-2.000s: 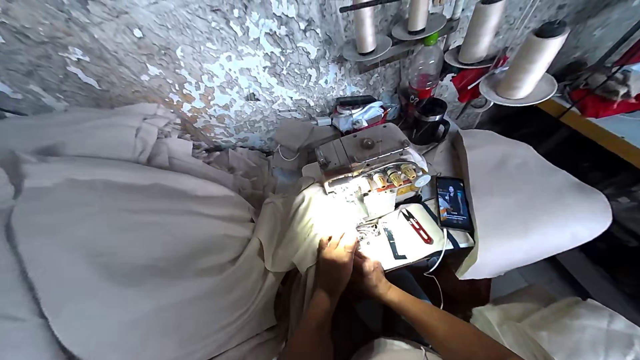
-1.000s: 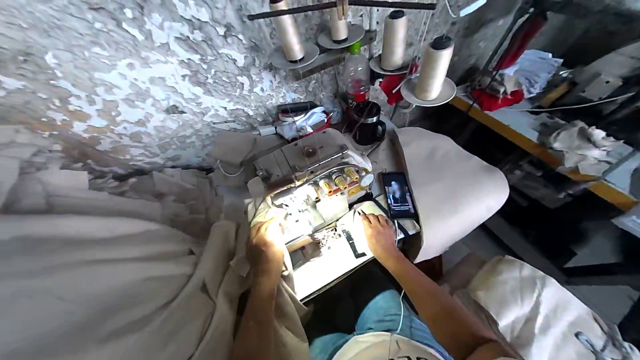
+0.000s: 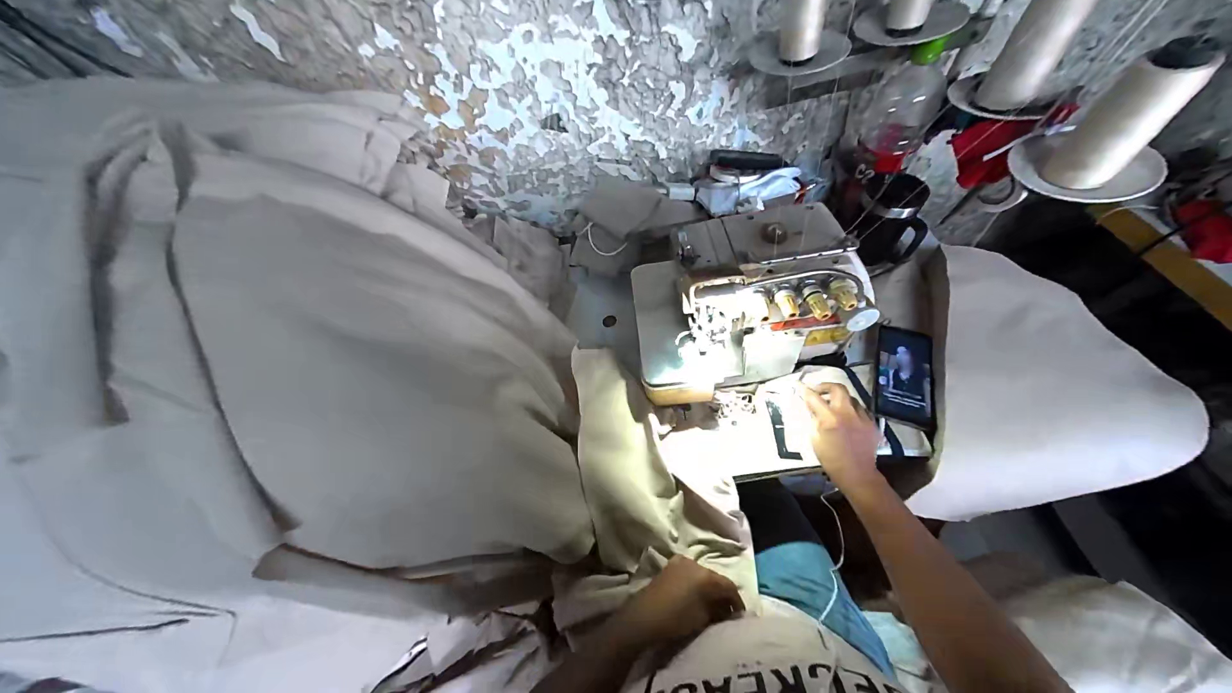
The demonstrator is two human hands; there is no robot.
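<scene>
An overlock sewing machine point(image 3: 770, 279) stands lit by its lamp, with nothing of the fabric under its needle area that I can make out. My right hand point(image 3: 840, 428) is at the small work surface in front of it, fingers bent over the spot beside a dark L-shaped piece point(image 3: 784, 428); whether it grips something small is not plain. Down near my lap, my left hand point(image 3: 698, 592) is curled at the edge of the beige fabric point(image 3: 626, 452), which hangs left of the machine; its fingertips are hidden.
Large beige fabric point(image 3: 366, 346) is heaped at the left. A phone point(image 3: 905, 375) lies right of the machine, beside a fabric panel point(image 3: 1049, 385). Behind are a dark mug point(image 3: 890, 217), a plastic bottle point(image 3: 905, 106) and thread cones point(image 3: 1136, 115) on stands against the peeling wall.
My left hand has come down from beside the machine toward my lap. The red-handled thread snips seen on the work surface two seconds ago are no longer visible there.
</scene>
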